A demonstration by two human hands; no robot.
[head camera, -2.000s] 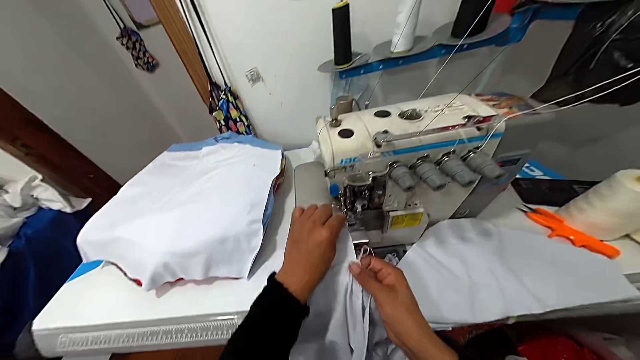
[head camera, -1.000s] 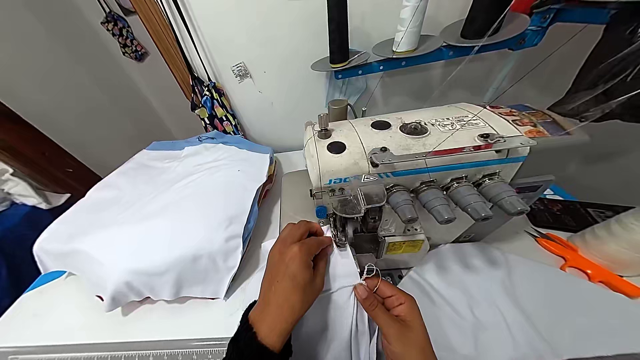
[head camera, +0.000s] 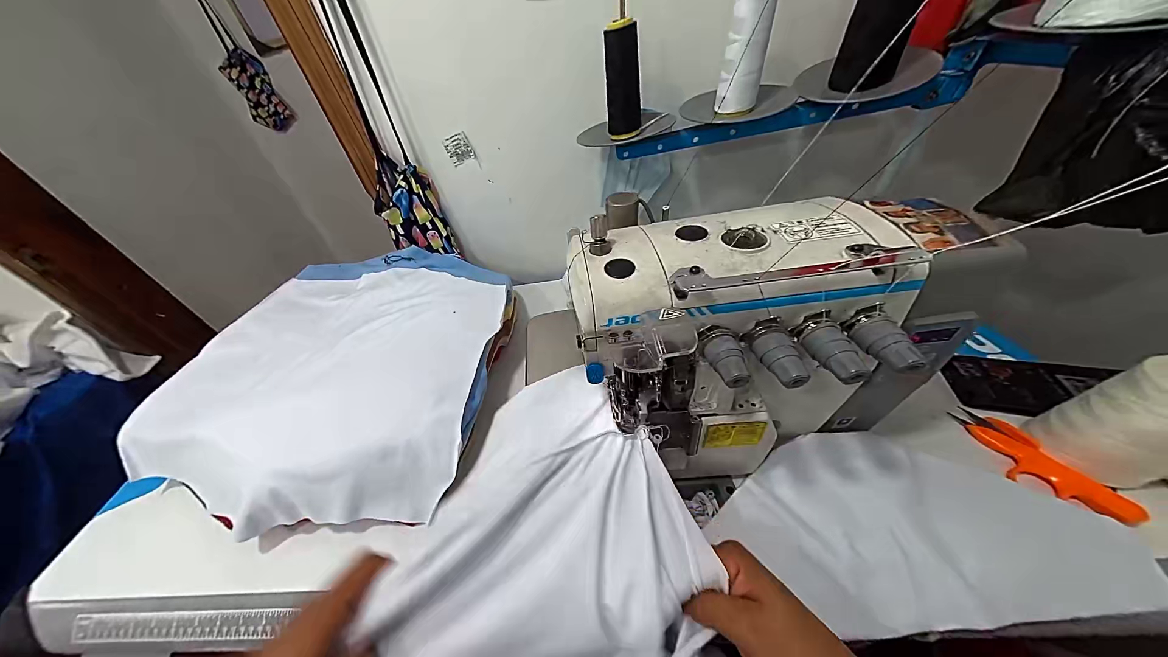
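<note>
White fabric point(head camera: 566, 511) runs from under the presser foot area of a Jack overlock sewing machine point(head camera: 757, 274) down to the front edge, gathered in folds near the needle. My right hand point(head camera: 766, 602) pinches its right edge between thumb and fingers. At the fabric's left side is my left hand point(head camera: 333, 607), blurred and partly out of view; whether it grips the cloth is unclear. A small loop of thread shows at the gathered spot by the needle.
A stack of cut fabric pieces point(head camera: 319, 392), white on top, lies left of the machine. Another white piece point(head camera: 940, 538) lies to the right, beside orange thread snips point(head camera: 1049, 465) and a cream thread cone point(head camera: 1113, 424). Thread spools point(head camera: 623, 82) stand on a blue rack behind.
Both hands have moved away from the needle area toward the front edge, the left one also leftward. The white fabric is now spread wider in front of the machine.
</note>
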